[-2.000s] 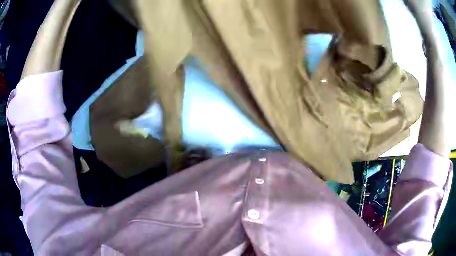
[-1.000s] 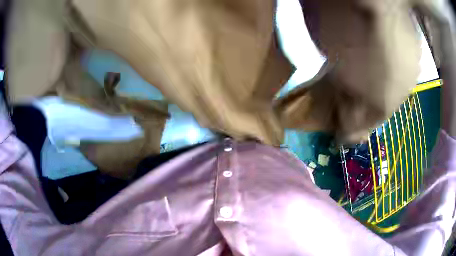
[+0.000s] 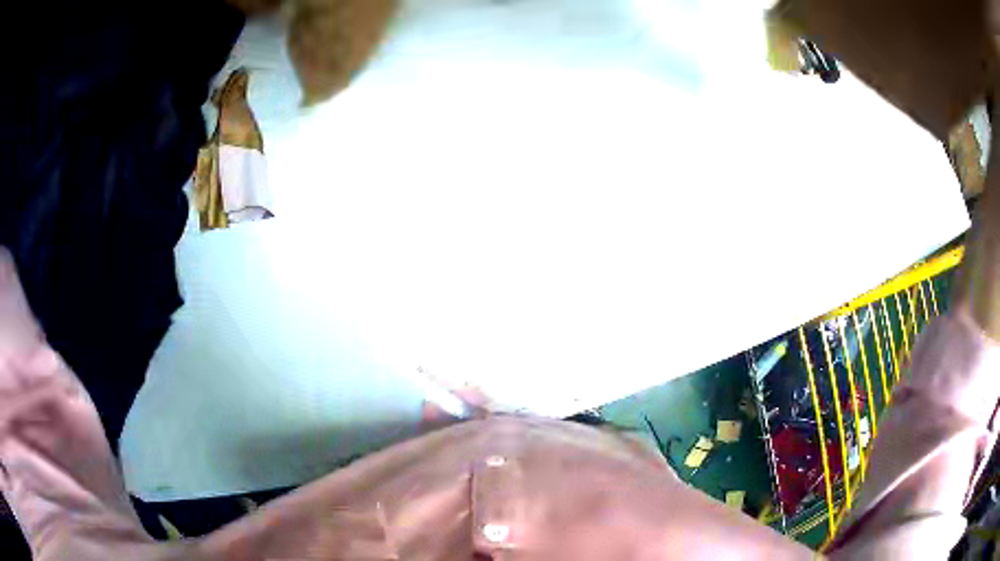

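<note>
Parts of the brown jacket show blurred at the top edge: a narrow piece hangs at top centre-left (image 3: 340, 44) and a larger dark-brown part (image 3: 899, 55) is at the top right. The rest of it is cut off by the picture's edge. My left sleeve is at the left edge and my right sleeve and forearm are at the right edge. Both my hands are out of the picture, so their grip does not show.
A white table (image 3: 548, 241) spreads in front of me. A small brown and white cut piece (image 3: 243, 181) lies at its left, beside dark cloth (image 3: 88, 164). A dark object (image 3: 819, 60) lies at the upper right. A yellow wire basket (image 3: 877, 296) and floor scraps are at lower right.
The brown jacket has moved up and away from my body, mostly out of the top of the picture. This uncovers the white table and the small cut piece.
</note>
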